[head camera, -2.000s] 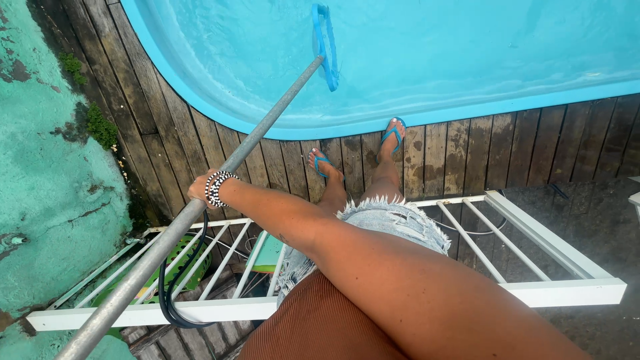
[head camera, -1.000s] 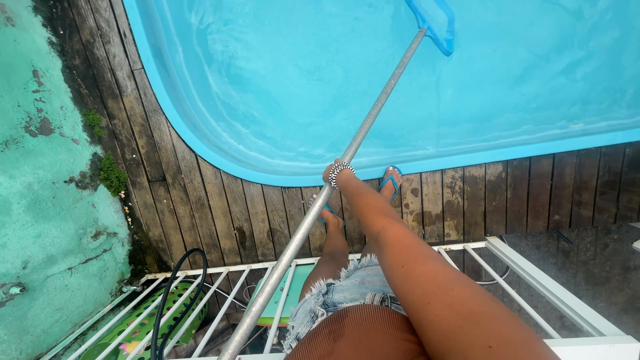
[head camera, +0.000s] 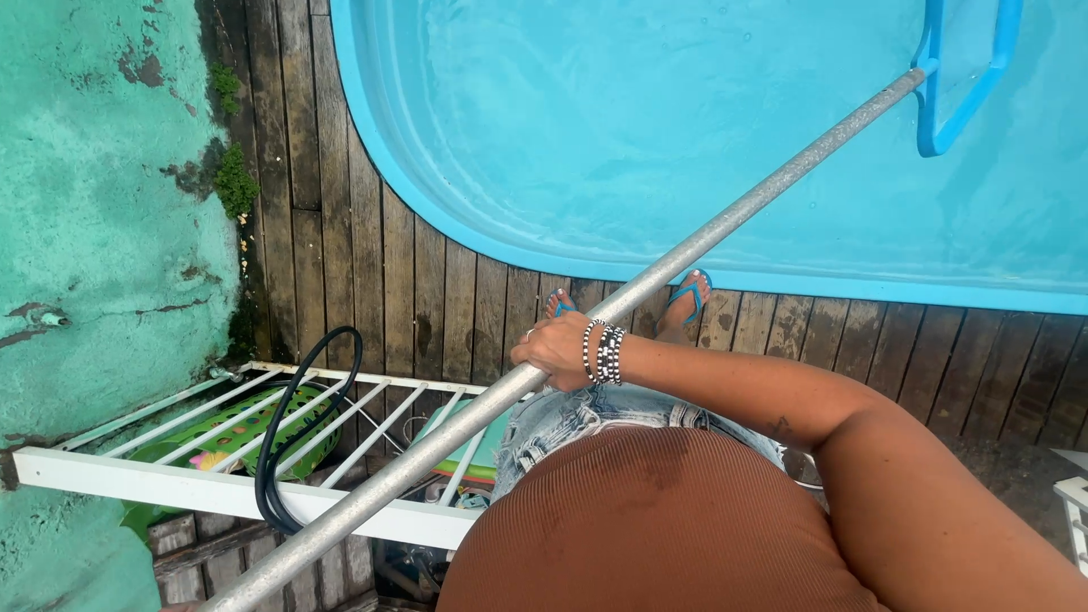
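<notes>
My right hand, with black-and-white bead bracelets at its wrist, is closed around a long grey metal pole in front of my waist. The pole slants from the bottom left up to a blue-framed pool skimmer net at the top right. That net is over the light-blue pool; whether it touches the water cannot be told. Of my left hand, only a sliver of skin shows beside the pole at the bottom edge, its grip hidden. My feet, in blue flip-flops, stand at the pool's rim.
Wooden decking borders the pool. A green, peeling wall rises at left. Beside me stands a white railing with a looped black hose over it and a green perforated basket behind. Another white frame is at far right.
The skimmer net has moved rightward over the pool, and the pole now slants lower. My right hand, earlier stretched out to the left, is now near my waist, still on the pole.
</notes>
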